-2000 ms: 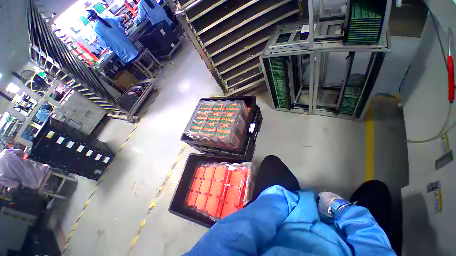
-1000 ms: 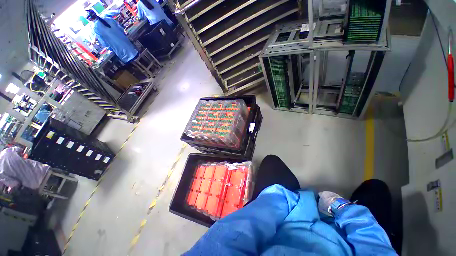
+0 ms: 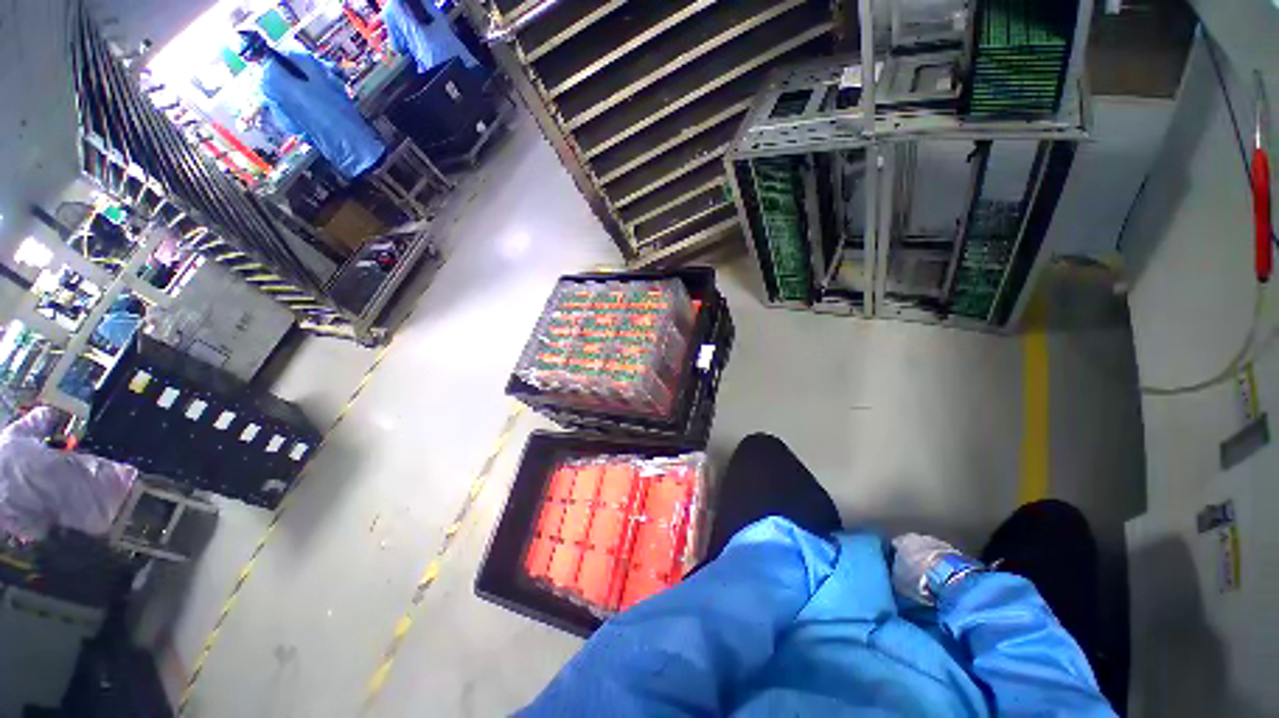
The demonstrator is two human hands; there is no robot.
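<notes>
My right hand (image 3: 919, 567) wears a pale glove and rests low in front of my body, between my dark-clad knees; its fingers are mostly hidden, so its grip cannot be told. A blue band circles its wrist. My left hand is not visible; only the blue left sleeve shows. Nearest on the floor, a black crate (image 3: 513, 522) holds red trays (image 3: 606, 525) under clear plastic. Just beyond it, another black crate (image 3: 718, 337) holds a stack of clear-edged trays with red and green rows (image 3: 606, 337).
Metal racks with green panels (image 3: 1017, 63) stand ahead, beside a slatted metal rack (image 3: 673, 126). A white machine side (image 3: 1192, 463) is at the right, with a red-handled tool (image 3: 1262, 218). Black boxes (image 3: 204, 421) and a pink garment or cloth (image 3: 63, 477) are left. People in blue work behind.
My right hand and the crates stay still. At the far left the pink garment or cloth has shifted, and a dark shape shows below it. The people behind have moved slightly.
</notes>
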